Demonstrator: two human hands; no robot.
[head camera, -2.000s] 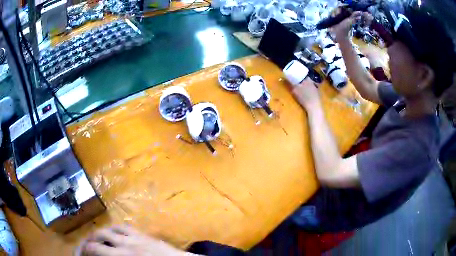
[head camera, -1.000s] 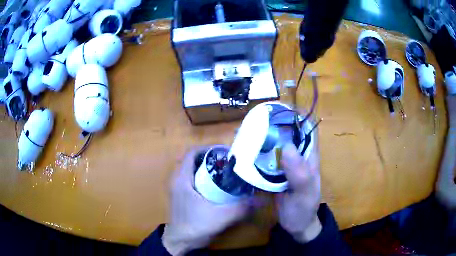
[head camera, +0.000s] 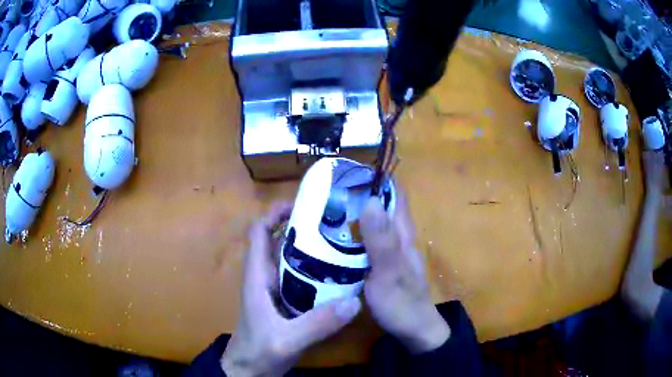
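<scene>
A white camera body with its open side up is held over the bench in front of the screw feeder. Its lower end meets a white cup-shaped shell with a dark window. My left hand grips the lower shell from the left and below. My right hand holds the body's right side, thumb near the opening. Red and dark wire leads rise from the body toward the hanging black screwdriver. The fingers behind the body are hidden.
The silver screw feeder stands just behind my hands. Finished-looking capsule units are piled at left. Part-assembled units and round covers lie at right. Another person's arm is at the right edge.
The two shell parts, apart a second ago, now meet end to end. My hands have moved slightly left with them. Two seconds ago the view faced right, with one hand near the bench edge.
</scene>
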